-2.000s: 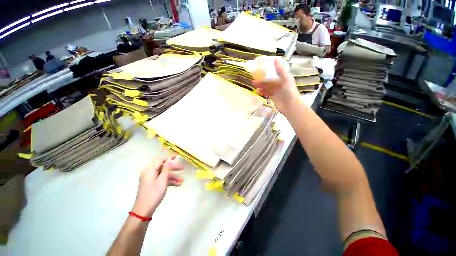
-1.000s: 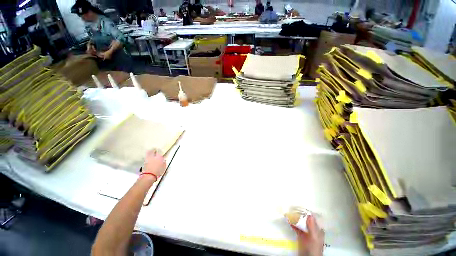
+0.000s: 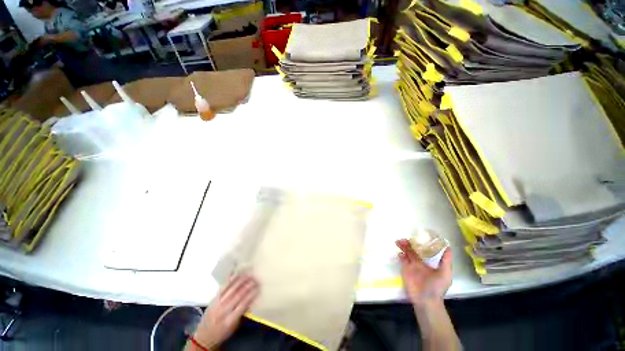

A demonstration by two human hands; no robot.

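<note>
A flat grey-beige bag panel (image 3: 301,257) with yellow edge binding lies at the table's front edge, its near corner over the edge. My left hand (image 3: 238,301) lies on the panel's left near side; whether the fingers grip it is hard to tell. My right hand (image 3: 426,273) holds the clear glue bottle (image 3: 427,243), tilted, just right of the panel; its nozzle is not clear. A yellow tape strip (image 3: 381,282) lies on the table between panel and right hand.
Tall panel stacks (image 3: 541,144) stand at right, others at far left and back centre. A white board (image 3: 157,230) lies left. A spare glue bottle (image 3: 204,110) and white nozzles stand at the back. A person is at the upper left.
My left hand has brought the panel from the board towards me and to the right. The right hand still holds the bottle. The view has shifted from the stacks to the table.
</note>
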